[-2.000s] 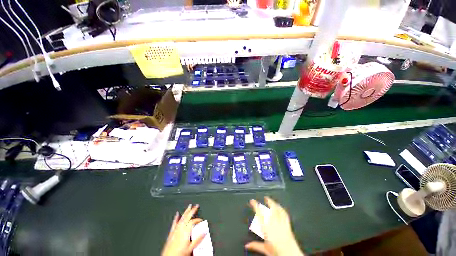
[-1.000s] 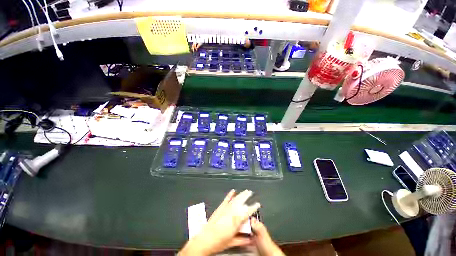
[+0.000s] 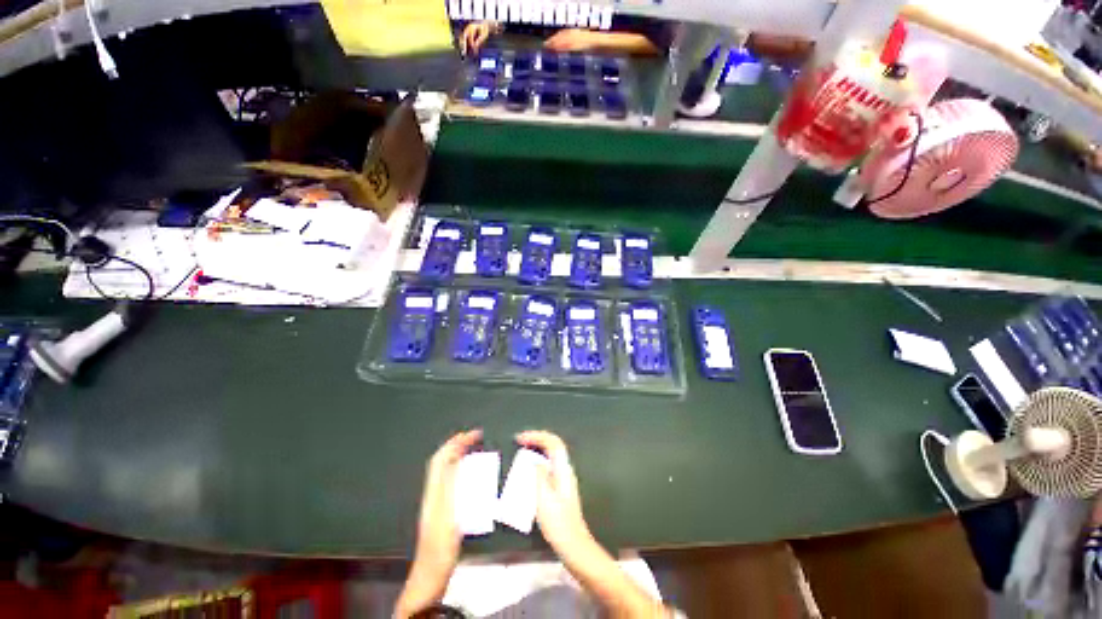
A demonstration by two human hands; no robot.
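Note:
My left hand (image 3: 442,498) is at the near edge of the bench, its fingers around a white paper slip (image 3: 477,493). My right hand (image 3: 556,490) holds a second white slip (image 3: 520,491) close beside it, tilted. Beyond my hands lies a clear blister tray (image 3: 520,383) with two rows of dark-blue phone handsets (image 3: 533,331); white labels show on them. A single blue handset (image 3: 714,343) lies right of the tray, outside it.
A white-edged smartphone (image 3: 801,401) lies right of the tray. A small fan (image 3: 1056,443) and more phone trays are at far right. A pink fan (image 3: 950,160) hangs by the post. Papers (image 3: 284,248), a carton (image 3: 393,163) and a white scanner-like device (image 3: 80,347) are at left.
My hands were together over something one second ago; now they are apart, each on a slip. The slip that lay at their left is now in my left hand. The view has shifted downward.

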